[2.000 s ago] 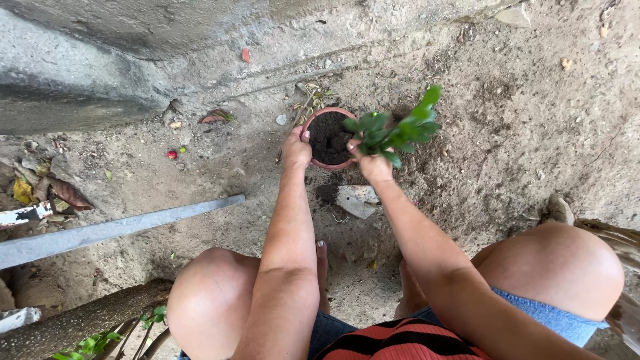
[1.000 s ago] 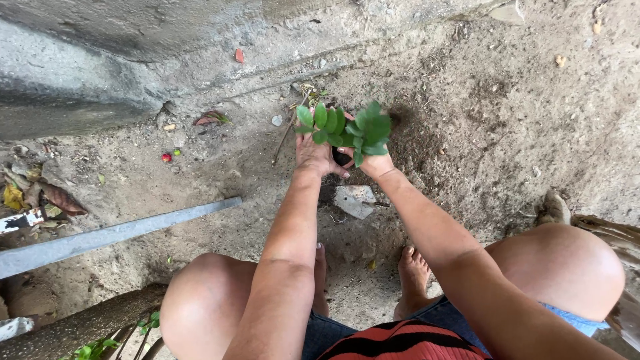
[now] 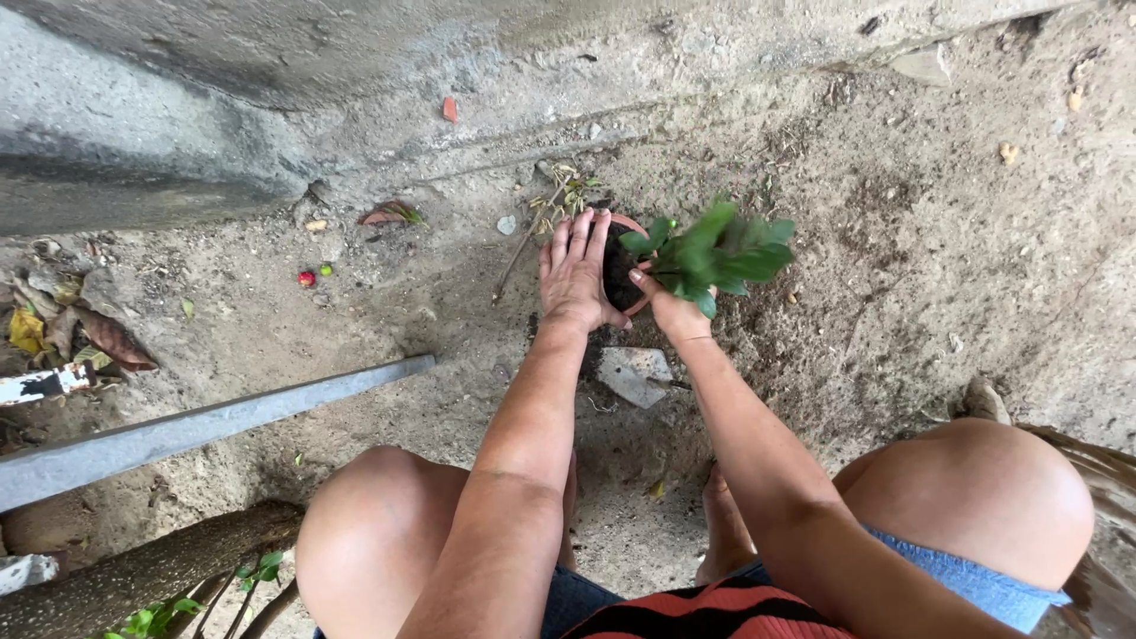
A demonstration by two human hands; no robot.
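A round terracotta-coloured pot [image 3: 632, 222] of dark soil [image 3: 619, 275] stands on the sandy ground. My left hand [image 3: 575, 275] lies flat over its left side, fingers spread, thumb at the near rim. At the pot's right edge my right hand [image 3: 676, 306] holds the stem of a leafy green plant [image 3: 728, 253], which leans to the right; its leaves are partly blurred. Where the stem meets the soil cannot be made out. Just below the pot lies a dirty metal trowel blade [image 3: 635, 373].
A concrete wall base [image 3: 426, 53] runs across the top. A grey metal bar [image 3: 231, 417] reaches in from the left. Dry leaves [image 3: 111, 337], a small red fruit [image 3: 306, 279] and twigs [image 3: 519, 257] lie on the ground. My knees flank both arms.
The plant was over the pot between both hands one second ago; now it leans off to the right with my right hand. My left hand, at the rim two seconds ago, now lies flat over the pot.
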